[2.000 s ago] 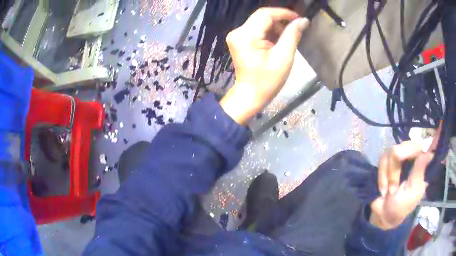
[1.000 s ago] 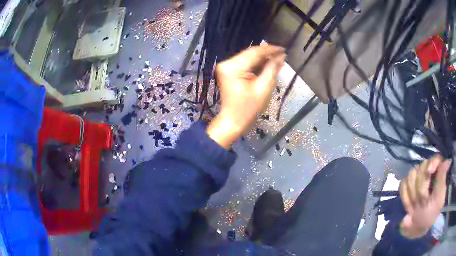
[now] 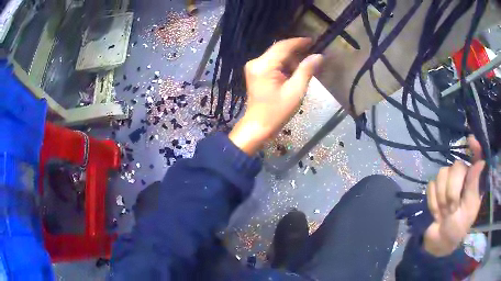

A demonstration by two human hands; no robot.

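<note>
Long, thin dark cords (image 3: 409, 90) hang in loose loops at the upper right and run down toward my right hand. My left hand (image 3: 277, 90), in a navy sleeve, is near the middle; its thumb and fingers pinch a dark strand at the bench's near corner. My right hand (image 3: 453, 200) is at the lower right, fingers curled, palm side showing. The loops converge at it and several cord ends stick out to its left; its grip is partly hidden. A dark cord pile (image 3: 258, 33) hangs over the side of the tan-topped bench (image 3: 379, 66).
A red plastic stool (image 3: 99, 203) stands at the left beside a bright blue crate (image 3: 19, 164). A pale metal frame (image 3: 101, 41) is at the upper left. Dark scraps and pale specks litter the grey floor (image 3: 263, 203). A red object (image 3: 475, 57) and metal rails are at the right edge.
The view has shifted. My left hand has moved down and left from the bench top, then slightly back up. The cord loops have swung and spread, and cord ends now show beside my right hand.
</note>
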